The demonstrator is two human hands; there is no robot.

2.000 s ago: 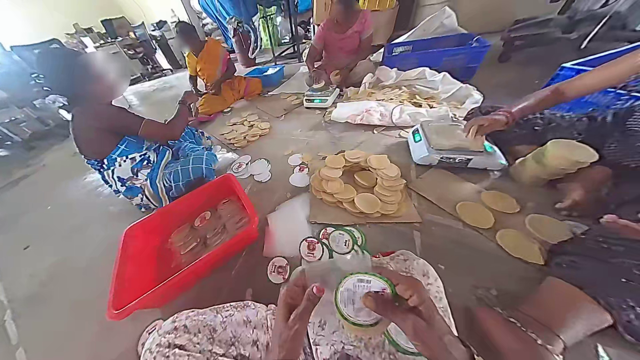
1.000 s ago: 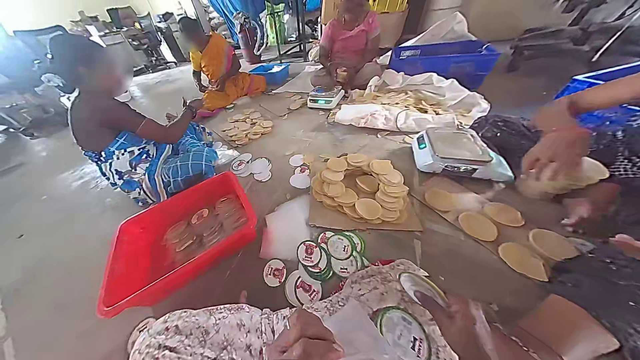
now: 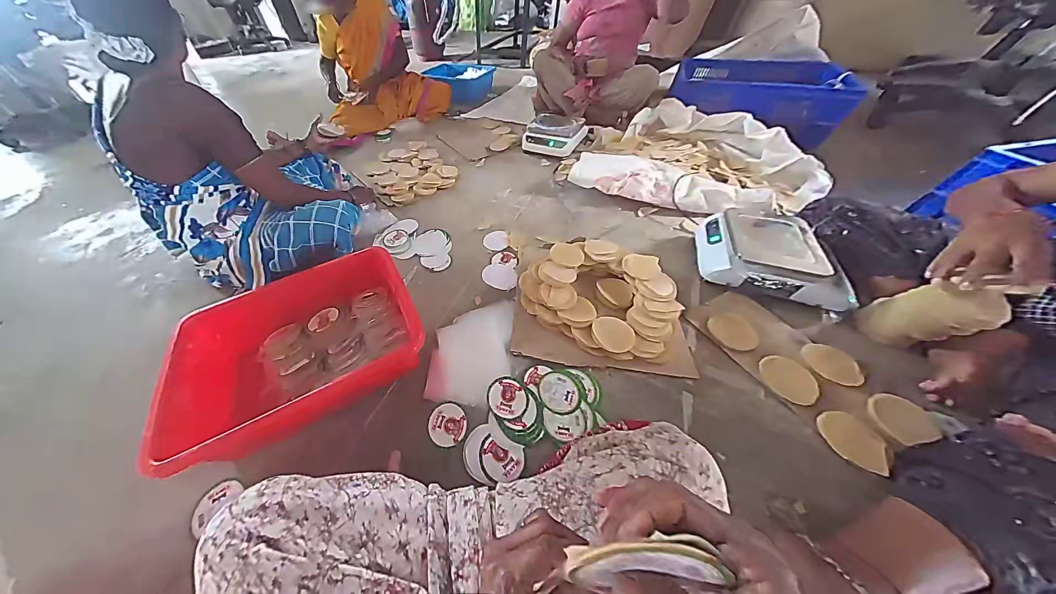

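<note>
Low at the bottom edge, my left hand (image 3: 532,551) and my right hand (image 3: 701,528) hold a small stack of pale round discs with a printed round label (image 3: 648,568) between them, above my patterned clothing. Just beyond my lap lies a loose pile of round printed labels (image 3: 528,412), some green-rimmed. A white plastic sheet (image 3: 472,355) lies behind them. Stacks of pale yellow discs (image 3: 613,334) form a ring on a cardboard sheet (image 3: 540,351). The red plastic tray (image 3: 194,450) at the left holds packed discs (image 3: 330,338).
Several people sit around on the floor; one at the right handles a stack of discs (image 3: 932,313) beside a digital scale (image 3: 775,256). Another scale (image 3: 554,136), a white sack of discs (image 3: 709,165), blue crates (image 3: 767,95) and a cardboard strip with discs (image 3: 788,379) are farther off.
My hands, apart one second ago with a clear bag and labelled discs, are now together around the stack. The co-worker at the right has shifted a hand above the discs. The view has tilted down.
</note>
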